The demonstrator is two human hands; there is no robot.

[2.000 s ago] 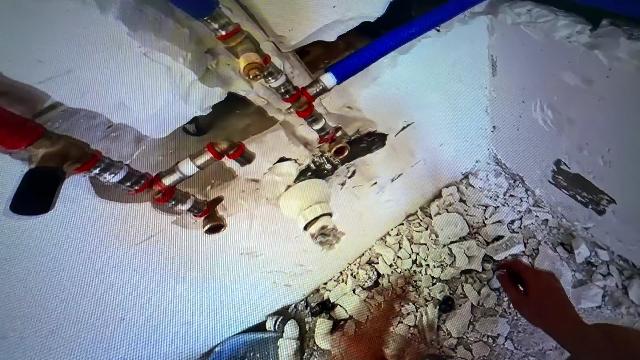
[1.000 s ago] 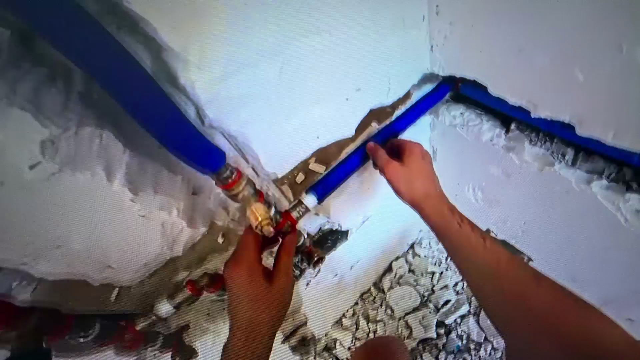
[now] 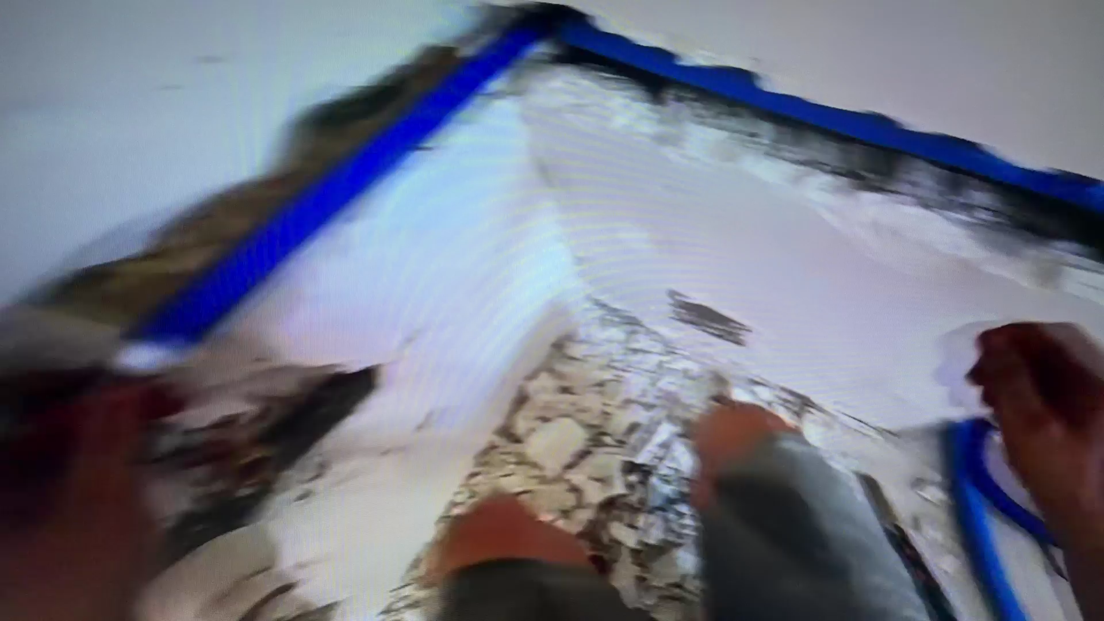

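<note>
The frame is blurred. A blue-sleeved pipe [image 3: 345, 185] runs diagonally up the left wall to the corner, its white end [image 3: 151, 355] low at the left. My left hand [image 3: 86, 483] is at the lower left edge, beside that end and the dim red-ringed fittings [image 3: 164, 401]; its fingers are too blurred to tell whether they grip anything. At the right edge my right hand [image 3: 1039, 405] is raised before the right wall, fingers curled, just above a loop of blue hose [image 3: 975, 509]. Whether it holds something cannot be told.
Another blue pipe [image 3: 828, 121] lies in a rough groove along the right wall. Broken plaster rubble [image 3: 561, 440] covers the floor in the corner. My knees [image 3: 509, 539] [image 3: 742, 431] show at the bottom. A dark hole [image 3: 319, 414] opens in the left wall.
My right hand has left the blue-sleeved pipe, which it touched a second ago, and is now far to the right. My left hand remains near the fittings. The view has swung right.
</note>
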